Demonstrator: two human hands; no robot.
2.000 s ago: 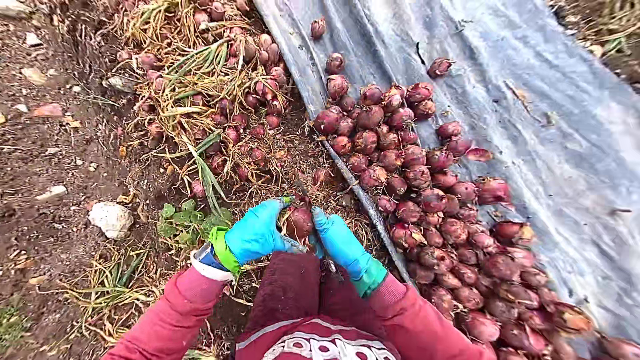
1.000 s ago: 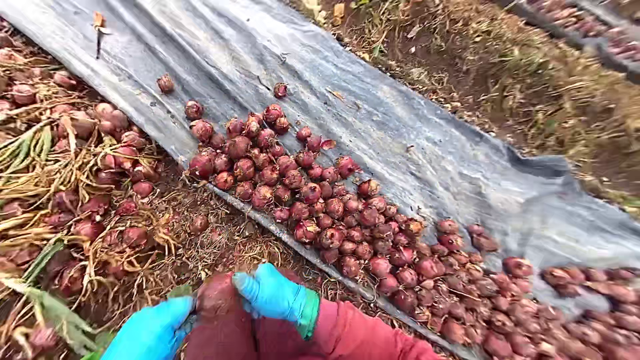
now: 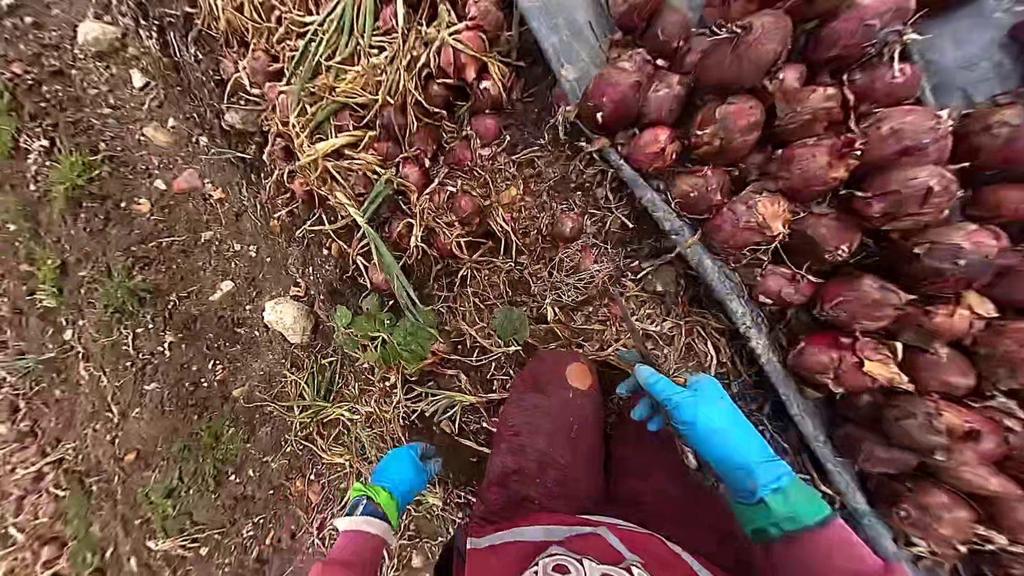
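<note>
My left hand, in a blue glove with a lime-green cuff, is low, left of my knee. Its fingers are curled, with nothing visible in them. My right hand, in a blue glove with a green cuff, hangs over my right leg, partly curled around a thin, dark-bladed tool; its handle is mostly hidden. Red onions lie heaped on a grey plastic sheet at the right. More onions with dry tops lie on the soil, upper middle. One small onion sits among loose roots.
The sheet's rolled edge runs diagonally beside my right hand. A pale stone and a low green leafy plant are left of my knees. Bare soil with small stones stretches along the left.
Two seconds ago both hands were together around an onion; now they are apart and that onion is no longer in them. The view has swung right and then back left.
</note>
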